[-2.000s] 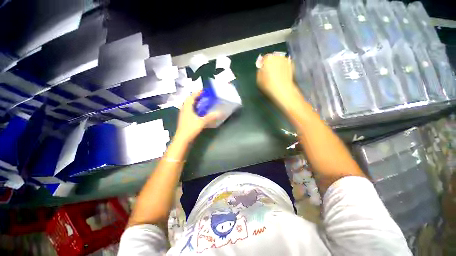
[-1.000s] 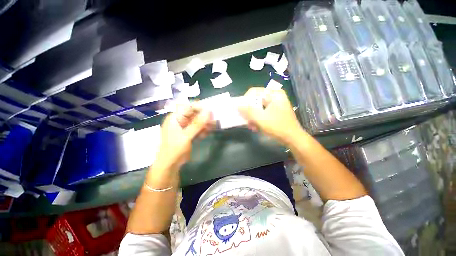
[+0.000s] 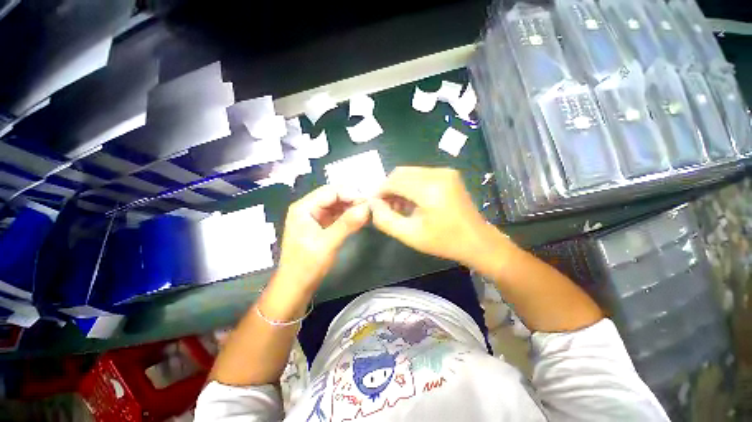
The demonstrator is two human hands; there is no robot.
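Observation:
My left hand (image 3: 317, 231) and my right hand (image 3: 425, 210) meet fingertip to fingertip over the green bench (image 3: 346, 264). Both pinch at a small white part (image 3: 364, 196), mostly hidden by the fingers. A flat white piece with a toothed edge (image 3: 354, 171) shows just beyond the fingertips. Whether it is joined to what I pinch or lies on the bench, I cannot tell.
Open blue cartons with white flaps (image 3: 235, 243) lean in rows at left. White paper scraps (image 3: 452, 141) lie beyond my hands. Stacked clear trays of bagged devices (image 3: 581, 136) stand at right, more trays (image 3: 660, 272) lower. A red crate (image 3: 124, 383) is lower left.
My hands have come together at the fingertips, closer to my body. The white piece held between them earlier is now mostly covered or beyond the fingers. A white scrap near my right hand is uncovered.

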